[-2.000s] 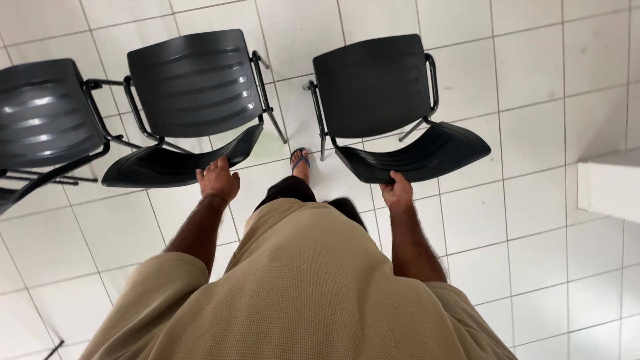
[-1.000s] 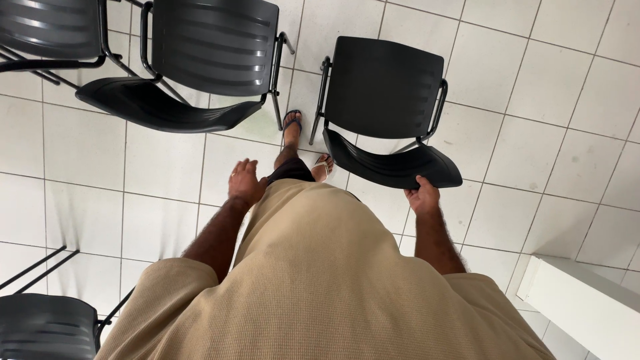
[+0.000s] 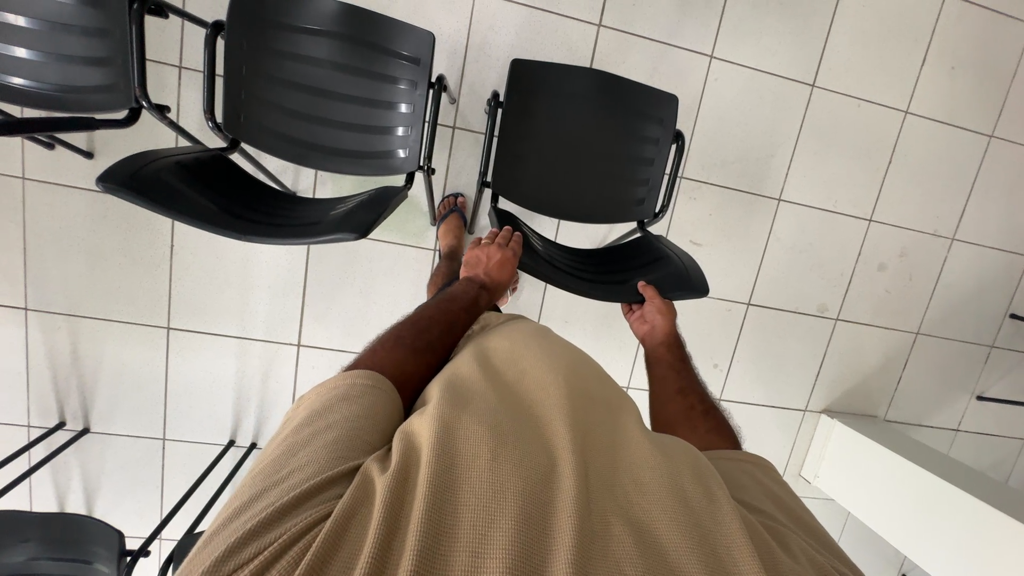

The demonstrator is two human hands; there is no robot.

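Note:
A black plastic chair with a metal frame has its seat [image 3: 584,144] in front of me and its curved backrest [image 3: 596,260] nearest my body. My right hand [image 3: 650,314] grips the top edge of that backrest near its right end, thumb on the inner face. My left hand [image 3: 492,258] lies at the backrest's left end, back of the hand up and fingers nearly straight; whether it grips the edge cannot be told. Left of it stands a second black chair [image 3: 328,88] with a ribbed seat, and neither hand touches it.
A third black chair [image 3: 64,56] stands at the far left, beside the second. More chairs [image 3: 60,544] with thin black legs are at the lower left. A white block or ledge [image 3: 920,488] juts in at the lower right. My sandalled foot [image 3: 452,212] is between the two nearer chairs.
My left hand let go of the second chair's backrest and moved right to the backrest that my right hand holds. My right hand has stayed on its backrest throughout.

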